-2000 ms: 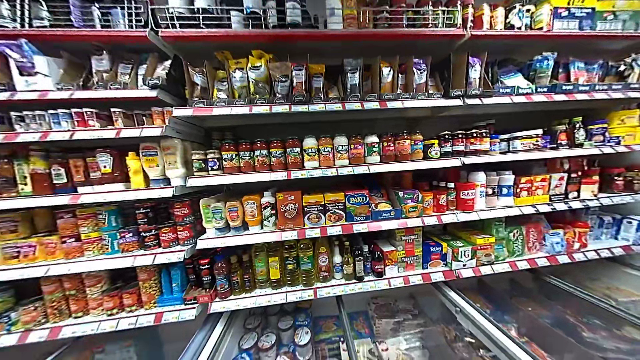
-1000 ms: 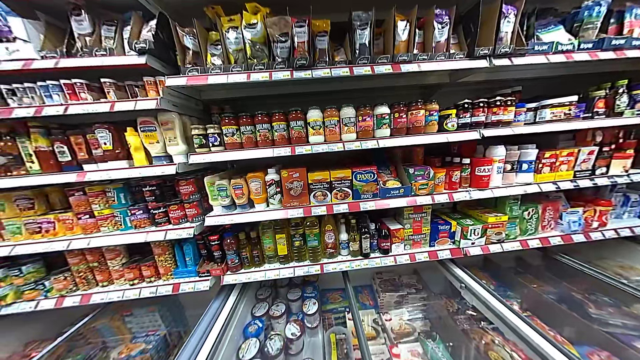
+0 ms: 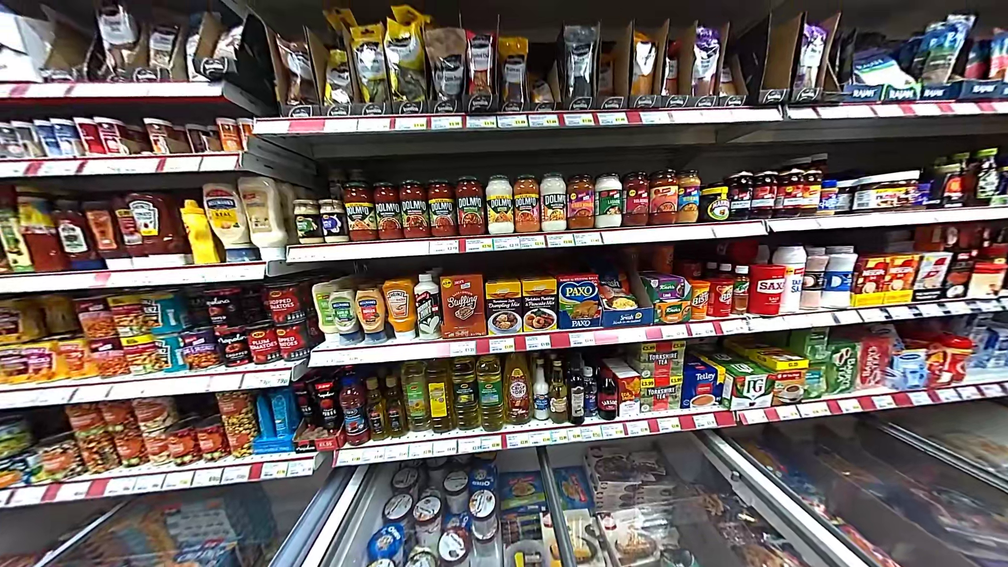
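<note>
Neither my left hand nor my right hand shows in the head view. Ahead stand supermarket shelves. Dolmio pasta sauce jars (image 3: 413,209) line an upper shelf edge (image 3: 512,243). Below them are a stuffing box (image 3: 462,305), a Paxo box (image 3: 579,302) and a red Saxa salt tub (image 3: 766,289). Bottles of cooking oil (image 3: 465,394) stand one shelf lower, left of tea boxes (image 3: 661,376). At the left are a yellow mustard bottle (image 3: 200,232), mayonnaise bottles (image 3: 226,216) and tins of tomatoes (image 3: 284,305). Spice bags (image 3: 405,55) fill cardboard trays on the top shelf.
Chest freezers with glass lids run below the shelves. The middle one holds round tubs (image 3: 427,512) and flat packs (image 3: 630,535); a metal frame (image 3: 768,492) divides it from the freezer at right. Another freezer (image 3: 181,528) lies at lower left.
The view has tilted down, so the wire baskets above the top shelf have left it and more of the freezers shows. No item on the shelves has plainly moved.
</note>
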